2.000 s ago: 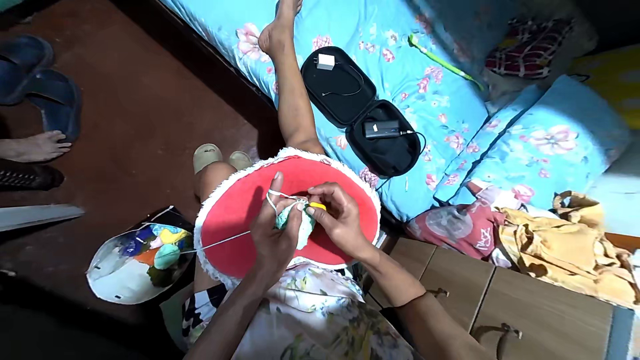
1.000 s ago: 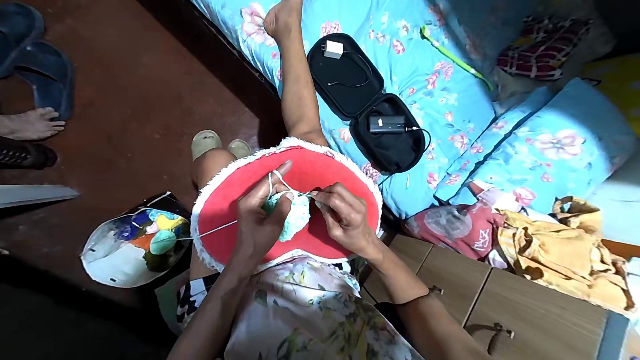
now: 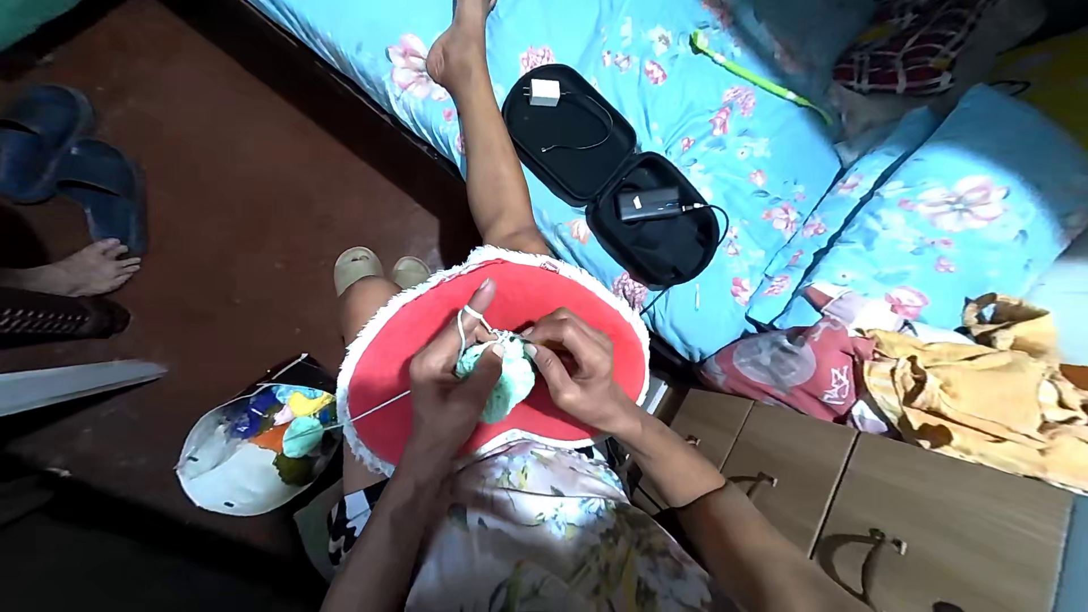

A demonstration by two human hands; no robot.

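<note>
Mint-green crochet work [image 3: 510, 387] is pinched between my two hands above a red cushion with a white fluffy edge [image 3: 391, 365] on my lap. My left hand [image 3: 450, 374] holds its left side, index finger raised with pale yarn looped round it. At the work's upper right edge, my right hand [image 3: 578, 365] is closed on what seems a crochet hook, mostly hidden by the fingers. A strand of yarn [image 3: 378, 408] runs from my left hand down to a mint yarn ball [image 3: 303, 437] in a white bag [image 3: 225, 484] with other coloured yarn.
An open black case [image 3: 569, 132] with a charger and a power bank lies on the flowered bed [image 3: 680, 102]. Wooden drawers [image 3: 943, 501] with clothes on top [image 3: 969, 382] stand at right. Another person's foot [image 3: 85, 270] and blue slippers [image 3: 102, 191] are at left.
The yellow hook handle seen in my right hand two seconds ago is now hidden. My hands stay together at the work, and the right fingers have curled closer to its edge.
</note>
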